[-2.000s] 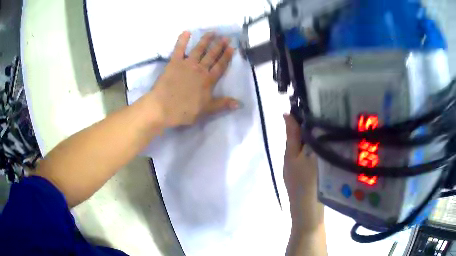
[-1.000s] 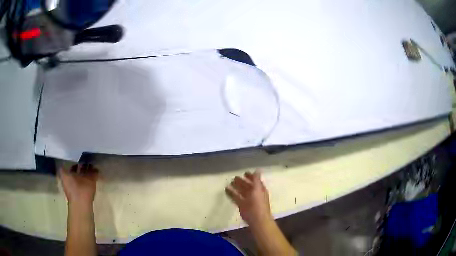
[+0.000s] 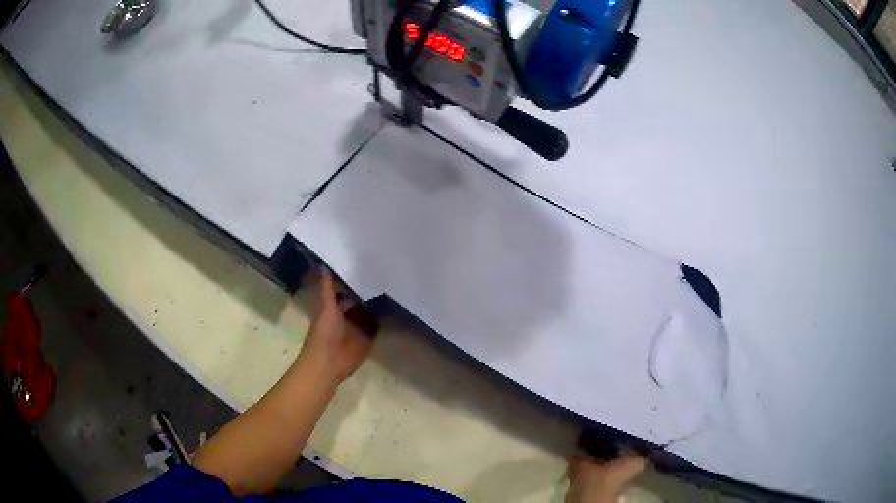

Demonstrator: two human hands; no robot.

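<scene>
The cut bundle (image 3: 462,255), white paper over dark fabric layers, lies in the fabric lay at the table's near edge, with thin cut lines around it. My left hand (image 3: 339,334) grips its dark near side by a notch, fingers partly hidden. My right hand (image 3: 604,476) grips the near edge further right, cut off by the bottom of the picture. The straight knife cutting machine (image 3: 472,49), with red digits and a blue motor, stands at the bundle's far left corner. Its black handle (image 3: 535,133) points right. No hand is on it.
The marker paper (image 3: 806,196) covers the surrounding lay. A shiny metal object (image 3: 128,18) lies at the upper left. A black power cord (image 3: 305,39) runs to the machine. The cream table edge (image 3: 147,285) curves along the near side, with a red item (image 3: 28,359) on the floor beyond.
The view has turned, so the machine now shows at top centre. Both hands, earlier loose near the edge, now hold the bundle's near side; the right hand has moved in to the fabric.
</scene>
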